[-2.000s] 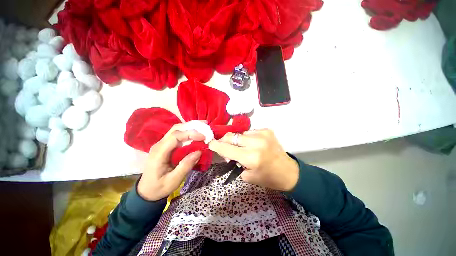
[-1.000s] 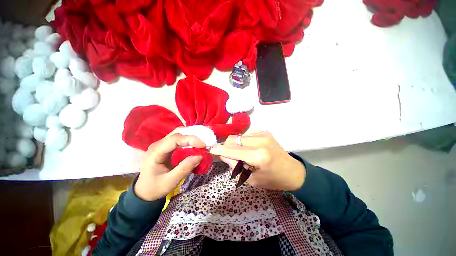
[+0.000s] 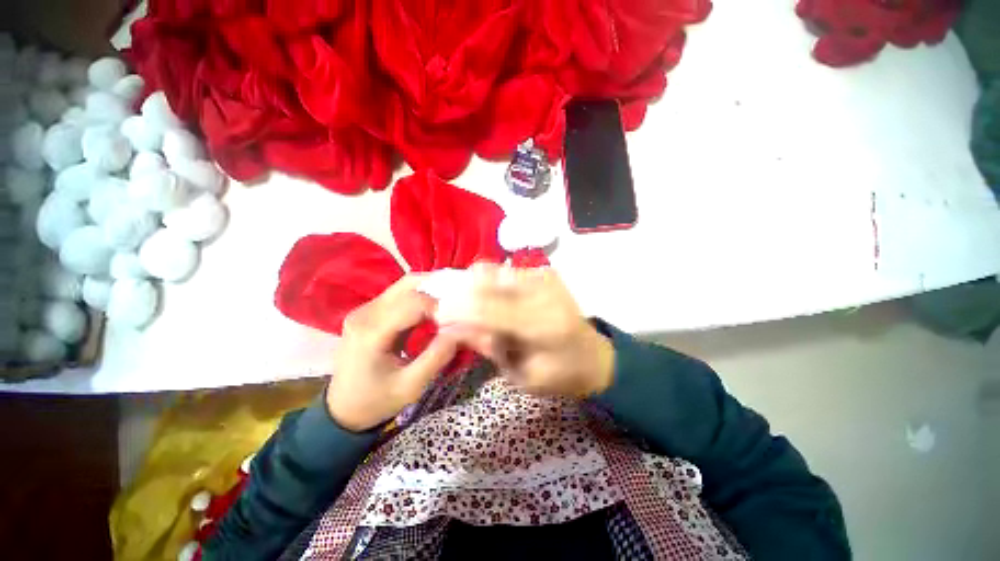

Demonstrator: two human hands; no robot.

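Observation:
A red plush piece (image 3: pixel 444 225) with rounded lobes lies at the table's front edge, above the apron. My left hand (image 3: pixel 384 356) holds its near part from the left. A white pompom (image 3: pixel 444 287) shows between my hands, partly covered by the fingers. My right hand (image 3: pixel 537 329) is blurred and closes in over the pompom and the plush; what its fingertips hold cannot be told. No needle or thread can be made out, and the dark snips are not visible. Another white pompom (image 3: pixel 526 230) lies just beyond the right side of the piece.
A heap of red plush pieces (image 3: pixel 439 88) lies at the far side. Loose white pompoms (image 3: pixel 132 208) are piled at left. A smartphone (image 3: pixel 600 164) and a small round gadget (image 3: pixel 527 172) lie beyond my hands. A yellow sack (image 3: pixel 165 471) is below left.
My right hand has moved left and in over the pompom, close against my left hand. The dark snips that showed below my right palm are now out of sight.

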